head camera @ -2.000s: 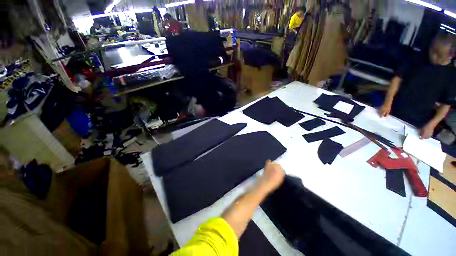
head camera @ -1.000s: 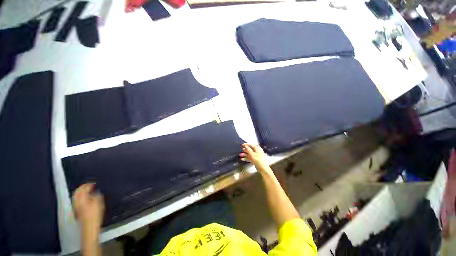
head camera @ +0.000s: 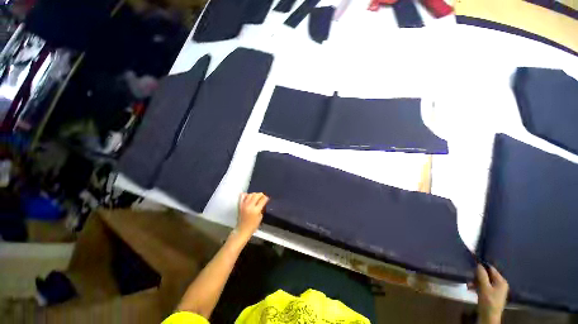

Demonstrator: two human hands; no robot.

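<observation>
A large dark body panel (head camera: 355, 209) lies flat along the table's near edge, its right end curved. My left hand (head camera: 252, 212) pinches its near left corner. My right hand (head camera: 489, 286) is at its pointed near right corner, fingertips on the cloth. Fine broken white marks run along the panel's near edge. Behind it lies a smaller dark panel (head camera: 374, 123) with a scooped right end and a raised fold across it. Whether the large panel is one ply or several I cannot tell.
Two long dark panels (head camera: 218, 120) lie at the left. A thick dark stack (head camera: 539, 221) stands close at the right, another (head camera: 551, 104) behind it. Small dark parts, red pieces (head camera: 437, 6) and a brown board (head camera: 520, 22) lie at the far side. An open cardboard box (head camera: 190, 253) stands below left.
The view has swung left. My left hand, blurred over the panel's left end before, now grips its near corner. My right hand stays at the right corner. The panel's left end looks straightened.
</observation>
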